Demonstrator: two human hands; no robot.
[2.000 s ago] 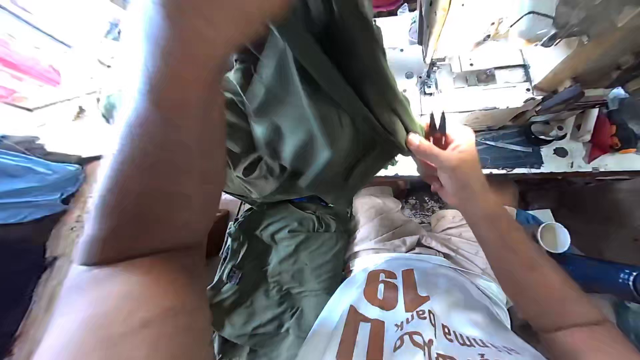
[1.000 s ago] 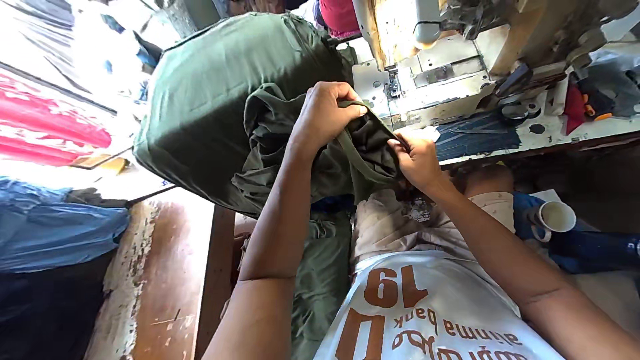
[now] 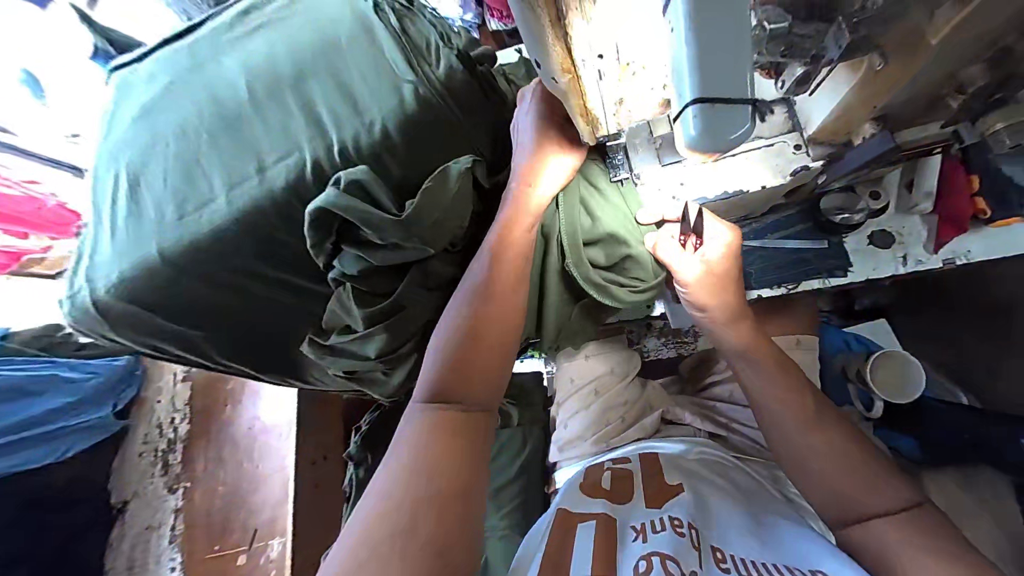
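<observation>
Green fabric (image 3: 604,232) with an overlocked curved edge lies at the sewing machine's presser foot (image 3: 617,158). My left hand (image 3: 548,140) is on this fabric just left of the foot, its fingertips partly hidden by the machine head (image 3: 708,80). To the right, my right hand (image 3: 696,260) pinches the fabric's right edge between thumb and finger. Small thread snips (image 3: 691,228) are also held in that hand, their dark blades pointing up. A large dark green cloth bundle (image 3: 240,160) fills the left side, with a crumpled green piece (image 3: 392,256) against it.
A strip of dark denim (image 3: 792,248) lies on the machine table right of my right hand. Red cloth (image 3: 952,200) is farther right. A white mug (image 3: 894,376) stands low at the right. Blue cloth (image 3: 60,408) and a worn wooden surface (image 3: 236,464) are at the left.
Both hands have moved from in front of the machine up to its presser foot, bringing green fabric there. The large bundle, mostly hidden two seconds ago, shows at the left.
</observation>
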